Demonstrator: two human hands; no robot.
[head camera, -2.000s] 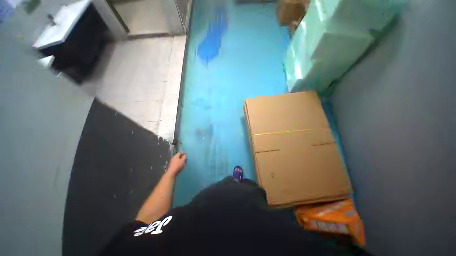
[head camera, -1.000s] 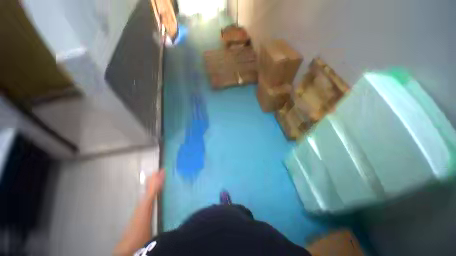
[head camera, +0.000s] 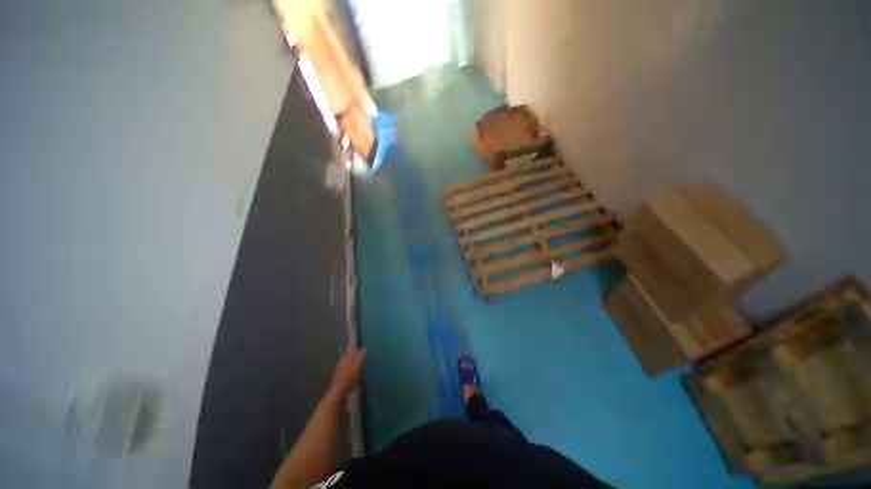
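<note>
My left hand (head camera: 350, 371) hangs at my left side over the edge between the dark lower wall and the floor. It is small and blurred; its fingers look bent, and no held thing shows. My right hand is not in view. A slatted wooden pallet (head camera: 531, 218) lies flat on the blue-green floor (head camera: 401, 315) ahead, right of centre. A brown object (head camera: 509, 134), too blurred to name, stands just beyond it.
Brown cartons (head camera: 702, 239) are stacked along the right wall, with a wooden pallet (head camera: 823, 377) nearer at lower right. The left wall (head camera: 277, 239) is dark below. An orange-brown thing (head camera: 334, 72) with blue at its foot stands at upper left. Bright light (head camera: 406, 33) shows at the far end.
The view has moved forward along the corridor. The left doorway and green-wrapped boxes have passed out of view, and the pallet and cartons are nearer. My left hand stays at my left side.
</note>
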